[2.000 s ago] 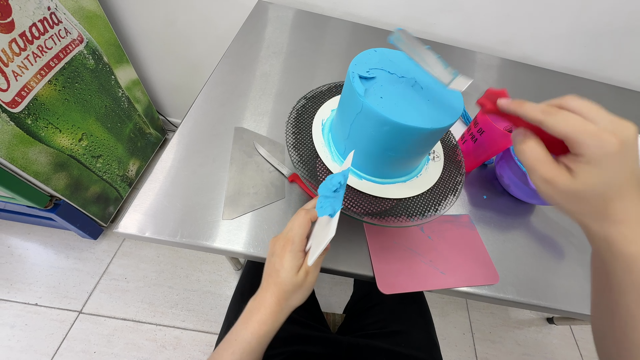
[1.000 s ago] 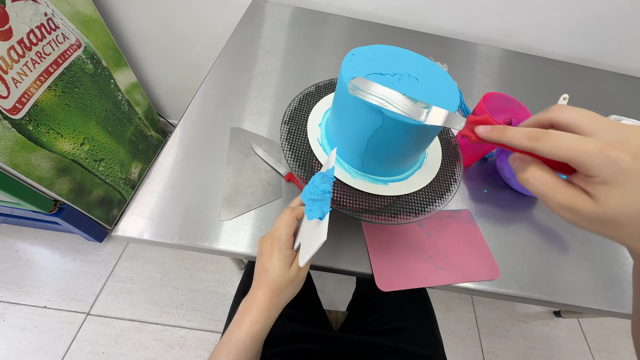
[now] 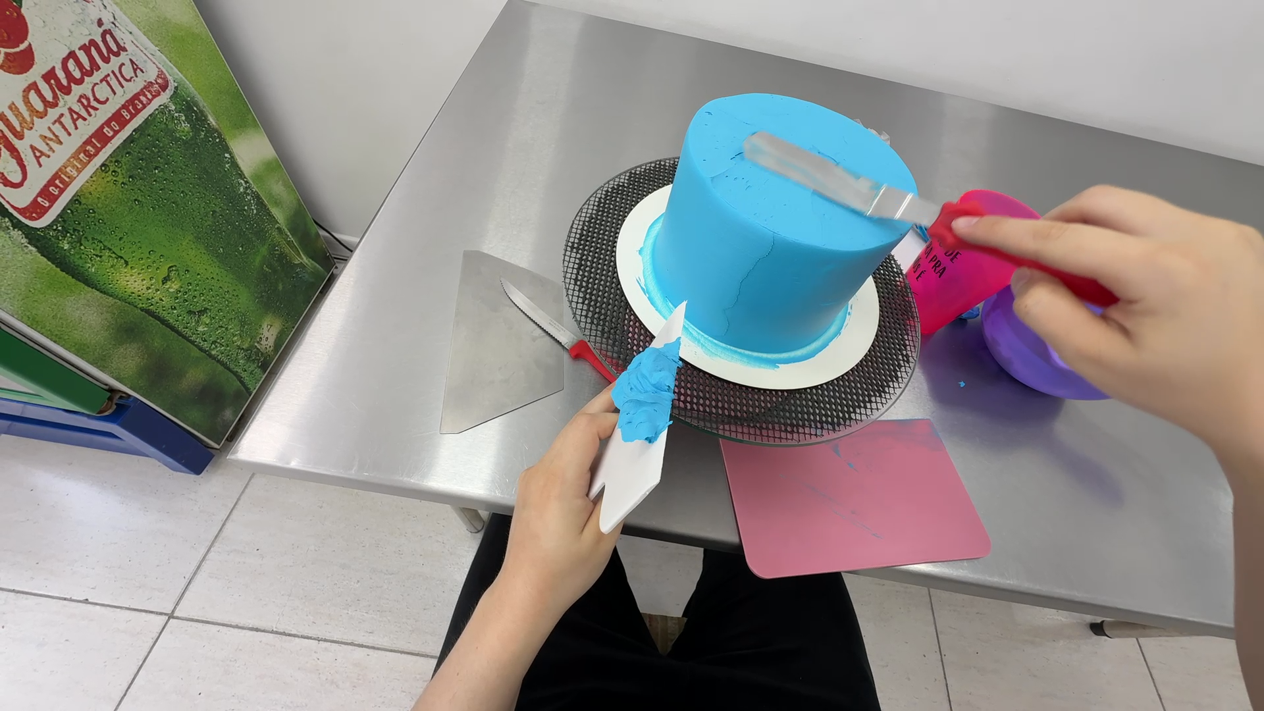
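A tall round cake covered in blue frosting [image 3: 780,267] stands on a white cake board [image 3: 839,363], which rests on a round turntable with a dark mesh pattern [image 3: 731,420]. My left hand [image 3: 568,499] grips a white plastic scraper [image 3: 632,474] near the turntable's front left; a lump of blue frosting [image 3: 647,390] clings to it. In my right hand [image 3: 1136,286] is the red handle of an offset spatula [image 3: 825,176], my index finger stretched along it. The metal blade lies over the cake's top; whether it touches the frosting I cannot tell. A thin crack runs down the cake's side.
On the steel table [image 3: 415,395] lie a flat metal scraper [image 3: 494,346], a red-handled serrated knife [image 3: 538,318] partly under the turntable, and a pink plastic sheet [image 3: 849,504] at the front edge. A pink cup [image 3: 958,281] and a purple bowl [image 3: 1037,351] are at the right.
The spatula blade has gone from beyond the cake's back right, across its front upper side, to over its top. My left hand keeps hold of the white scraper.
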